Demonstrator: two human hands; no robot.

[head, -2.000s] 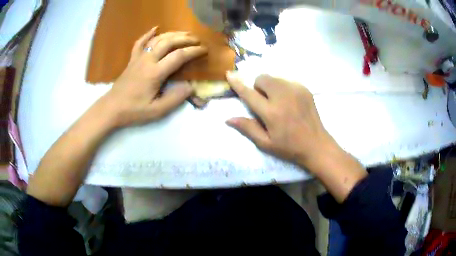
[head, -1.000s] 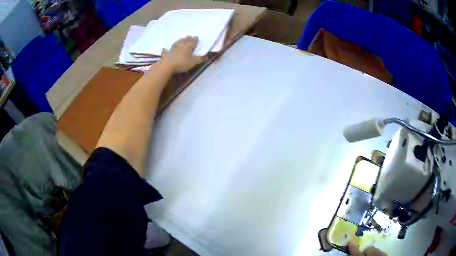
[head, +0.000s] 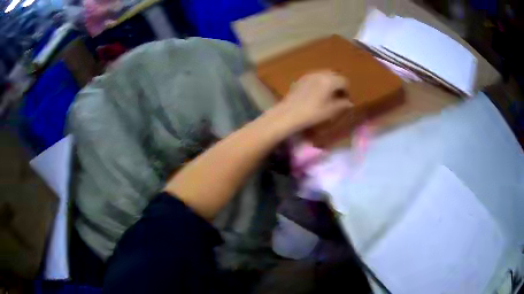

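My left hand (head: 319,99) is over the near part of a thick stack of brown panels (head: 359,72), its fingers curled. Blur hides whether it grips the top panel. A single white panel (head: 439,238) lies flat on the white table (head: 396,155) at the lower right. A stack of white pieces (head: 428,49) lies beyond the brown stack. My right hand is out of the picture.
The stacks lie on cardboard (head: 276,31). A large grey-green sack (head: 143,120) stands left of my forearm. Pink strips (head: 307,158) hang at the table's left edge, near a white object (head: 294,236). Blue bins (head: 221,17) are behind.
The view has swung left. My left hand has moved from the white stack to the brown stack. A white panel now lies on the table. The sewing machine and my right hand have left view.
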